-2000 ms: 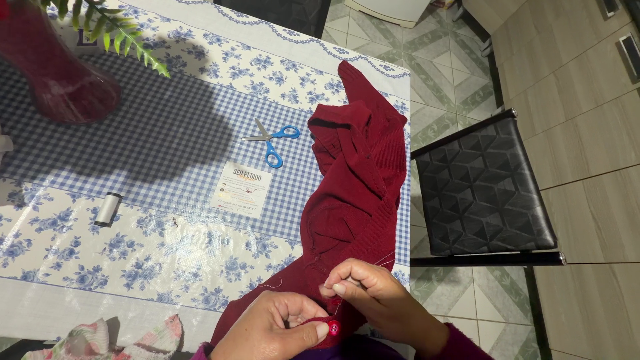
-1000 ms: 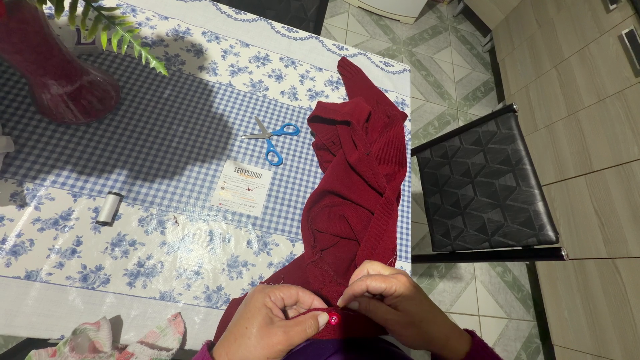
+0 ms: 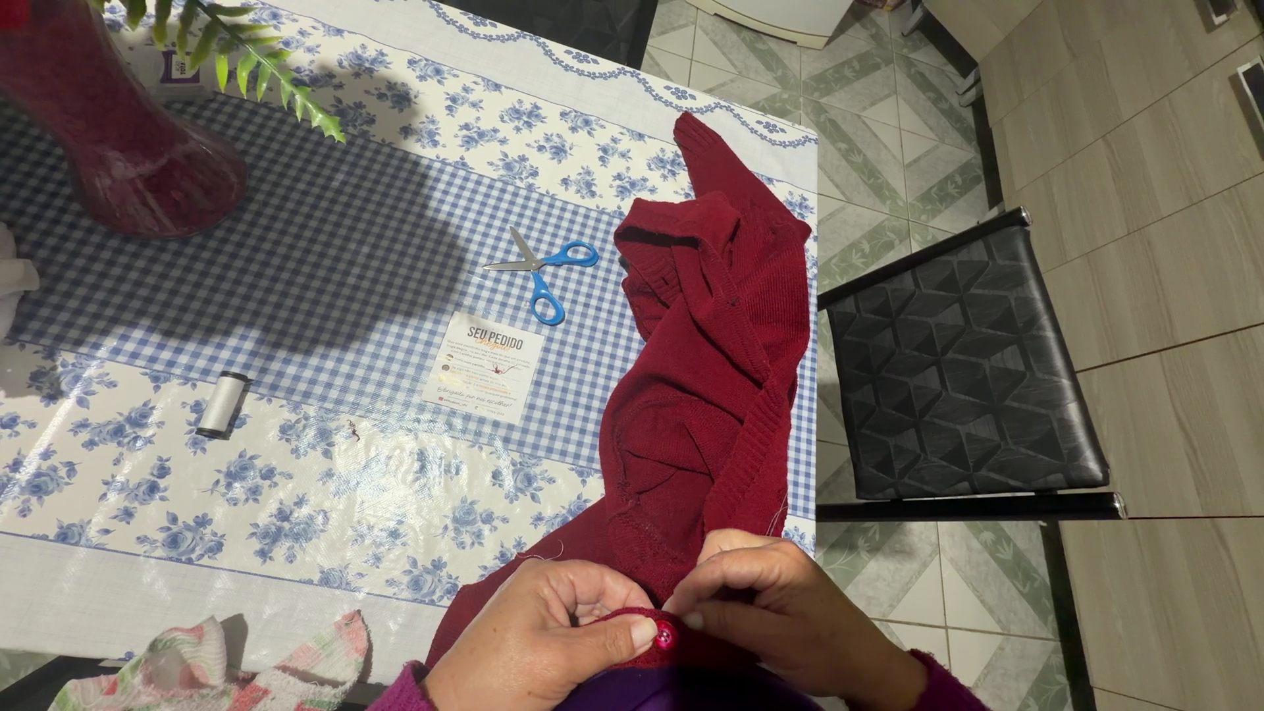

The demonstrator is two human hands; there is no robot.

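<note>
A dark red knitted garment (image 3: 701, 395) lies along the table's right side and runs down to my hands at the bottom. My left hand (image 3: 553, 627) pinches its edge, with the thumb beside a shiny red button (image 3: 666, 635). Just right of the button, my right hand (image 3: 770, 607) has thumb and forefinger close together at the fabric; whether a needle is between them cannot be seen. A loose pale thread shows near my left hand. Scissors with blue handles (image 3: 543, 275) lie spread apart left of the garment, above a printed paper card (image 3: 484, 367).
A spool of pale thread (image 3: 224, 404) lies on the patterned tablecloth (image 3: 346, 494). A red glass vase (image 3: 148, 168) with green leaves stands at upper left. A striped cloth (image 3: 197, 667) hangs at the lower left edge. A black padded chair (image 3: 963, 365) is right of the table.
My right hand has come down from its raised place above the button two seconds ago to the fabric beside it. My left hand still holds the garment's edge.
</note>
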